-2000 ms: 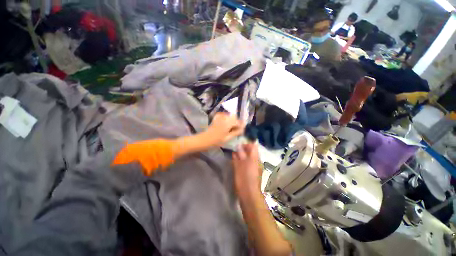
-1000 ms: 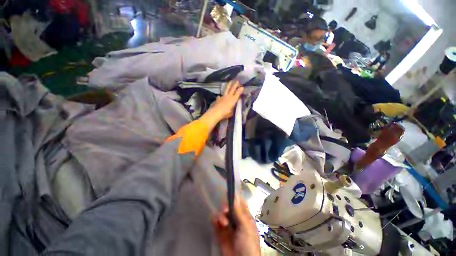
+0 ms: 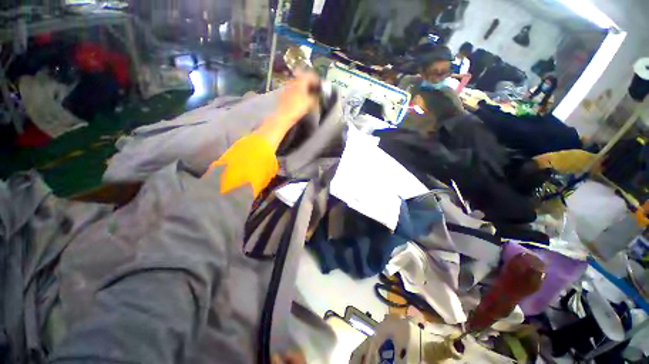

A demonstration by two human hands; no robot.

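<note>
A long grey strip with a dark edge (image 3: 283, 277) runs upward from the bottom edge. My left hand (image 3: 302, 94), blurred, is raised high at its upper end and appears closed on it; the orange cuff (image 3: 249, 163) is below the hand. Only a sliver of my right hand (image 3: 288, 357) shows at the bottom edge, by the lower part of the strip; its grip is hidden. Grey garment cloth (image 3: 135, 256) is heaped at the left, partly merging with my grey sleeve.
White sheets (image 3: 366, 174) lie on the cloth pile beside striped cut pieces (image 3: 267, 226). The sewing machine head (image 3: 390, 350) is cut off at the bottom, near a brown-red handle (image 3: 509, 288). A purple cloth (image 3: 551, 270) lies right. A masked person (image 3: 434, 78) sits behind.
My left hand has moved up and away, lifting the strip's upper end. My right hand has dropped almost out of view. The view has shifted, with the machine head now lower.
</note>
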